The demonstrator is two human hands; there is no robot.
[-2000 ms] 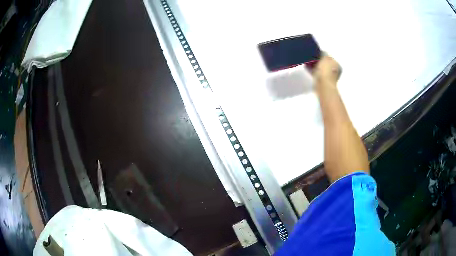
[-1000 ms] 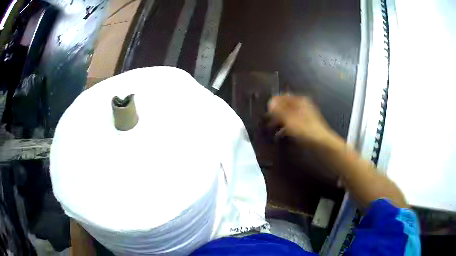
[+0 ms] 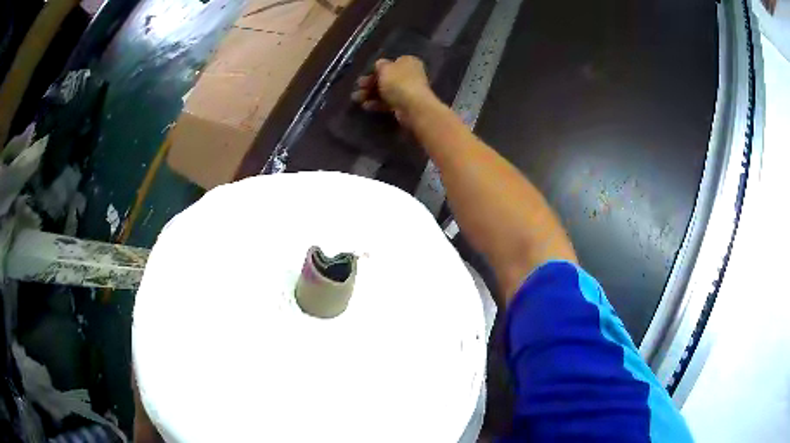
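Observation:
A large white fabric roll (image 3: pixel 390 346) stands with its round end towards me at the lower middle. A short brown-grey core tube (image 3: pixel 326 290) sticks out of it, its rim notched. My right hand (image 3: pixel 394 85) is beyond the roll, low over the dark table surface (image 3: pixel 606 130), with its fingers curled. A dark, faint rectangular shape lies under or in it; I cannot tell whether the hand holds it. Only a sliver of skin shows at the roll's lower left edge; my left hand is hidden.
Brown cardboard (image 3: pixel 234 95) lies along the table's left edge. A metal rail with a toothed strip (image 3: pixel 693 337) runs down the right side, with white cloth (image 3: pixel 754 303) beyond it. A pale scuffed bar (image 3: pixel 78 260) and scraps are at the left over the green floor.
My right hand has moved from the white cloth, where it held a dark flat rectangular object, across the rail to the table's far left side. The view has swung left, bringing the roll to the middle.

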